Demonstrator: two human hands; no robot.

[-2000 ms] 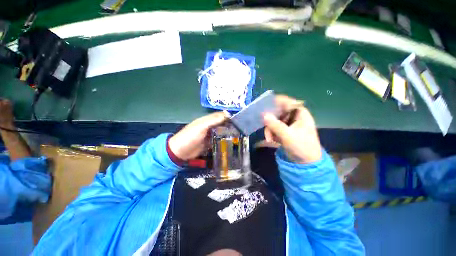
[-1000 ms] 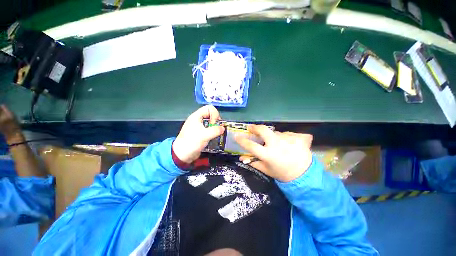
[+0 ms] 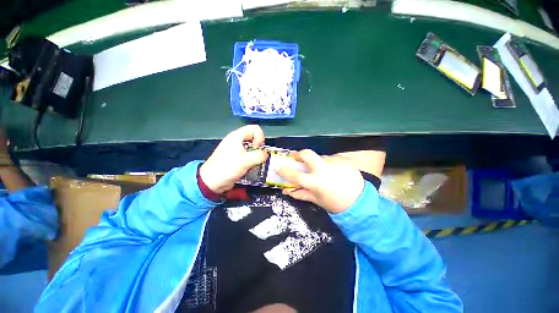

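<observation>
An open phone body [image 3: 260,173] lies crosswise between my hands, below the bench's front edge and over my lap. Its dark end is at the left, and a pale flat block [image 3: 283,170] with a yellow edge fills its middle. My left hand [image 3: 234,160] grips the dark end, thumb on top. My right hand [image 3: 328,180] holds the other end, with its fingers over the pale block; the right end of the body is hidden under it. I cannot tell whether a tool is in my right hand.
A blue tray [image 3: 235,98] of tangled white strips stands on the green bench [image 3: 355,79]. A white sheet [image 3: 150,56] and a black device [image 3: 52,76] are at left. Several open phone bodies [image 3: 450,64] lie at right, beside a long white strip [image 3: 544,110]. Neighbours' blue sleeves show at both sides.
The grey flat block held up two seconds ago now lies in the phone body. The body has turned from lengthwise to crosswise, and my right hand has come down onto it. The view has shifted slightly.
</observation>
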